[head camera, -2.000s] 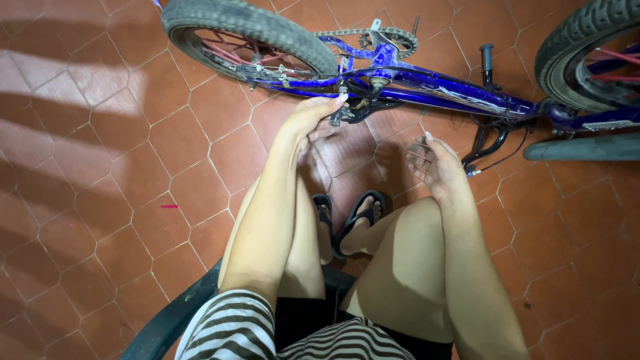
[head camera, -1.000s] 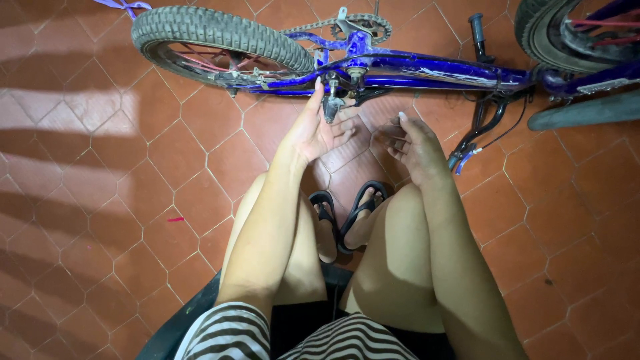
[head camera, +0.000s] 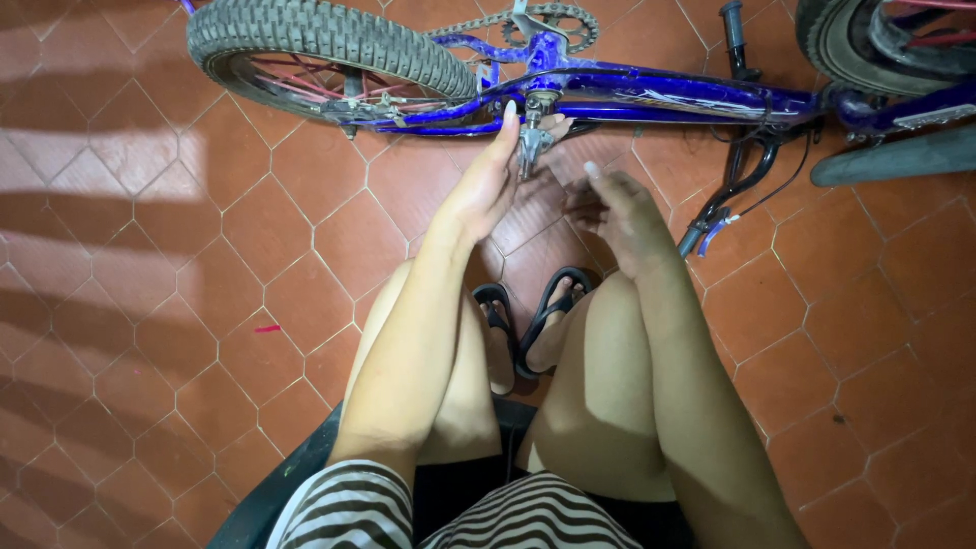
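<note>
A bicycle with a blue frame (head camera: 686, 91) lies on its side across the top of the view. From its bottom bracket a metal crank end or fitting (head camera: 534, 141) points toward me; its exact kind is unclear. My left hand (head camera: 499, 179) is at this part, thumb on its near side and fingertips showing beyond it; whether it grips the part cannot be told. To the right, my right hand (head camera: 614, 206) hovers with bent, slightly blurred fingers, apart from the bicycle, and no object shows in it. The chainring (head camera: 583, 29) and chain are behind the frame.
The knobby rear tire (head camera: 328, 46) lies at upper left, the front wheel (head camera: 839, 46) at upper right. Black handlebars (head camera: 751, 171) with a cable reach down on the right. A grey rounded bar (head camera: 892, 160) juts in at the right edge. My sandaled feet (head camera: 545, 324) rest on the tiled floor.
My left hand's fingers, spread below the metal part one second ago, now reach around behind it. The right hand stays nearby, its fingers shifting slightly.
</note>
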